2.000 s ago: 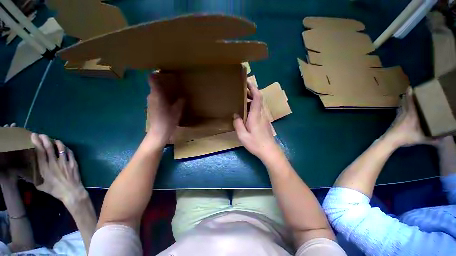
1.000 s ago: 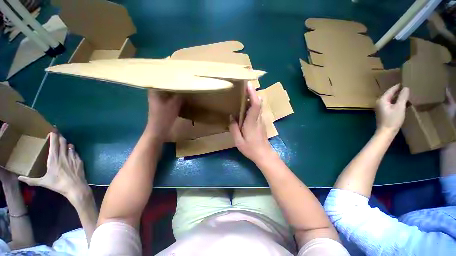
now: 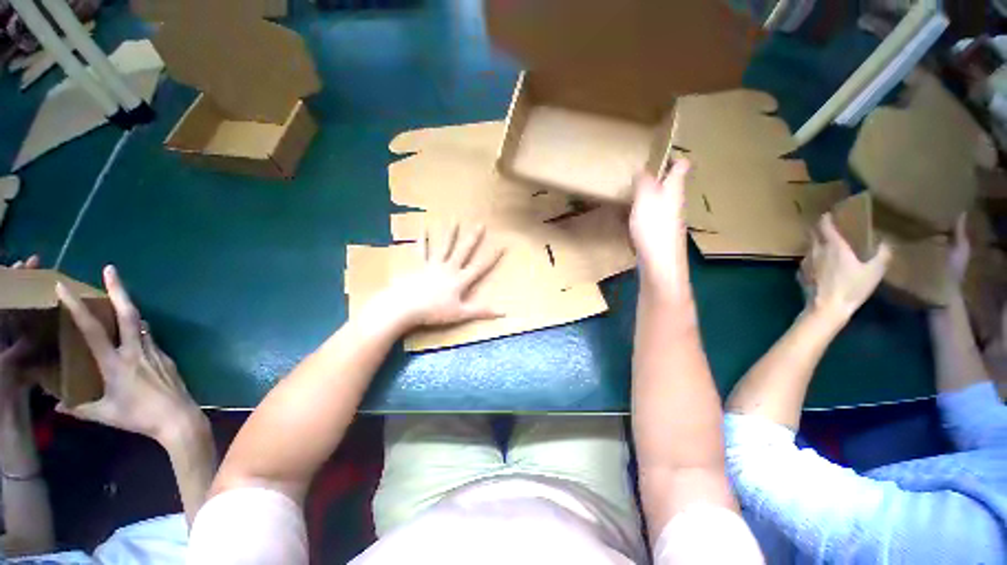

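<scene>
My right hand (image 3: 660, 215) grips the right side wall of a folded box (image 3: 591, 144), held above the table ahead and to the right. The box's lid panel (image 3: 629, 42) stands up behind it, blurred and cut off by the top edge. My left hand (image 3: 440, 291) lies with fingers spread on a flat box blank (image 3: 486, 166) in front of me and grips nothing. The blank has notched edges and short dark slots. The held box hides part of its far right side.
The dark green table (image 3: 243, 298) has a finished open box (image 3: 241, 140) at the back left and more flat blanks (image 3: 745, 188) at the right. People at both sides hold boxes, with hands at left (image 3: 138, 375) and right (image 3: 839, 270). Pale posts (image 3: 872, 72) slant at the top.
The box has moved from between both hands to the far right in my right hand. My left hand has let go of it and come down onto the blank. The neighbours' boxes have shifted.
</scene>
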